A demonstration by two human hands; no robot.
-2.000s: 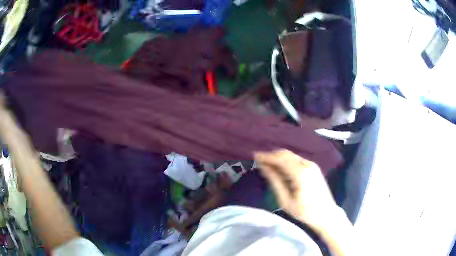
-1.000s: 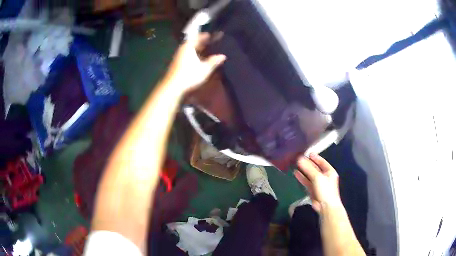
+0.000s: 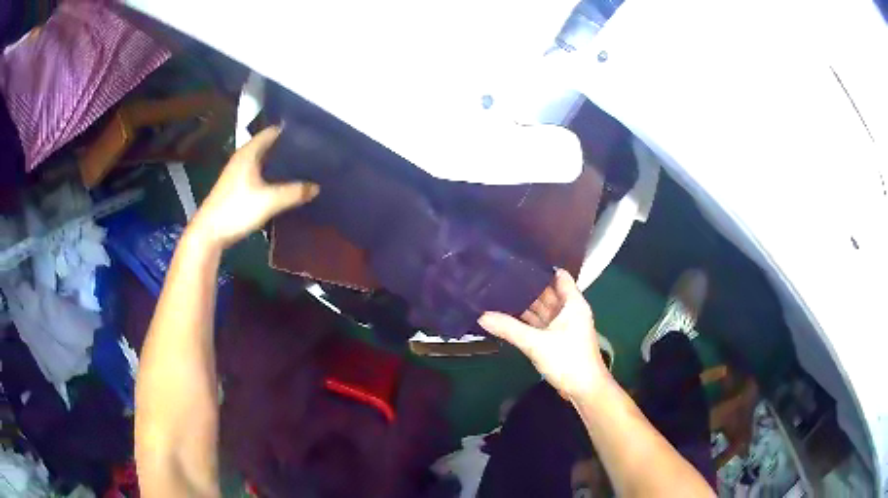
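A dark purple garment piece (image 3: 458, 263), bunched at its lower right end, hangs or lies over brown panels (image 3: 316, 251) beside the white table edge. My left hand (image 3: 243, 195) is at its upper left end, thumb and fingers spread at the cloth's edge; whether it grips the cloth is unclear. My right hand (image 3: 555, 336) is at the lower right end, thumb and fingers on the cloth's edge, some fingertips hidden. The image is slightly blurred.
The white table (image 3: 419, 83) curves across the top and right. A white curved rim (image 3: 623, 224) surrounds the brown panels. Maroon cloth (image 3: 273, 399) with a red object (image 3: 365, 384), a blue basket (image 3: 146, 248) and white scraps (image 3: 58, 292) lie lower left. Shoes show on the green floor.
The view has turned, and the purple piece now stretches across the middle. Earlier my hands spread a long maroon cloth on the left; now both are at the purple piece by the table.
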